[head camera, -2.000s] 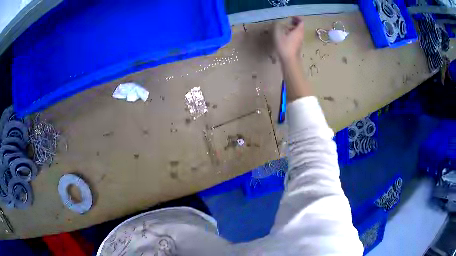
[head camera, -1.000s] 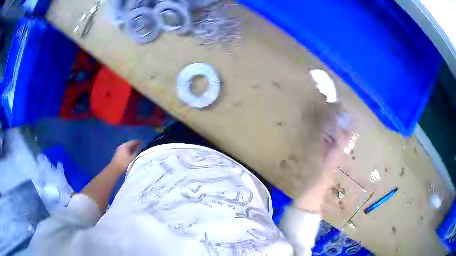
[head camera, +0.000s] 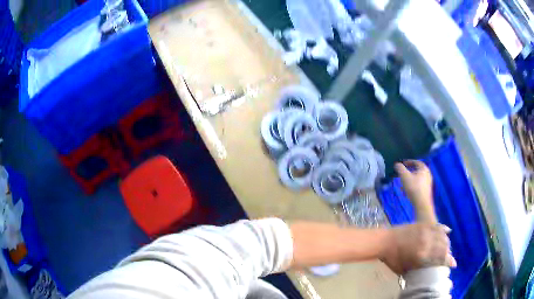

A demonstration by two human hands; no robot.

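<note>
Several pale wrapped rings (head camera: pixel 332 182) lie overlapping in a heap on the cardboard-covered bench (head camera: pixel 266 201). A tangle of thin white cords (head camera: pixel 364 209) lies beside them. Part of a pale disc or ring (head camera: pixel 325 270) shows below my left forearm. My left hand (head camera: pixel 417 246) reaches across from the left and is closed around my right forearm just above the sleeve cuff. My right hand (head camera: pixel 416 178) is over the edge of the blue bin at right, fingers loosely bent and apart, with nothing seen in it.
A deep blue bin (head camera: pixel 88 111) with white liner and stacked rings stands at left. A red stool (head camera: pixel 157 195) is below the bench. A large blue bin (head camera: pixel 462 198) is at right. White scraps (head camera: pixel 316 49) lie beyond the bench's far edge.
The view has swung left to the ring heap and the lined bin. My left hand has come across onto my right forearm, and my right hand has left the middle of the bench.
</note>
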